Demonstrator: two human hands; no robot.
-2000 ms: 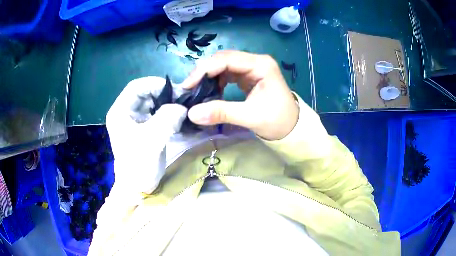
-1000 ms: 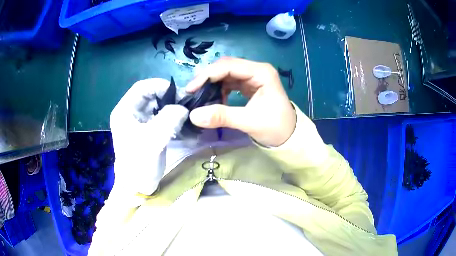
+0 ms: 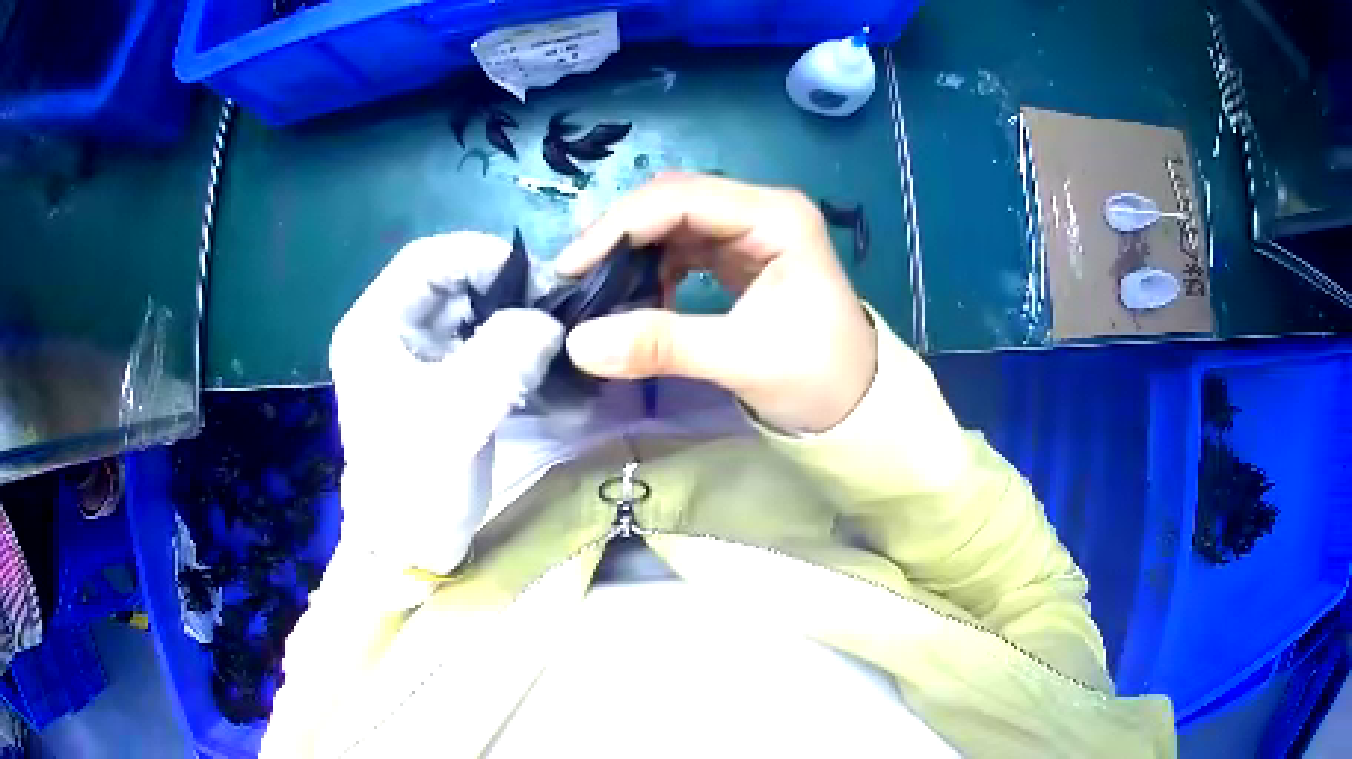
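Note:
A black spiky hair piece assembly (image 3: 611, 285) is held between both hands above the green bench, near my body. My left hand (image 3: 430, 349), in a white glove, grips its left side with thumb and curled fingers. My right hand (image 3: 741, 297), bare, grips its right side between thumb and fingers. The fingers hide much of the piece. Loose black hair strand pieces (image 3: 583, 144) lie on the bench beyond the hands. One more small black piece (image 3: 847, 227) lies to the right of my right hand.
A white glue bottle (image 3: 832, 77) stands at the back. A blue bin (image 3: 341, 57) with a paper label (image 3: 546, 52) is at the back edge. Cardboard (image 3: 1090, 282) with two white ovals lies right. Blue side bins (image 3: 1134, 489) with black pieces sit below the bench edge.
The view has shifted slightly since the first frame. Both hands keep their grip on the black piece, with only very small movement.

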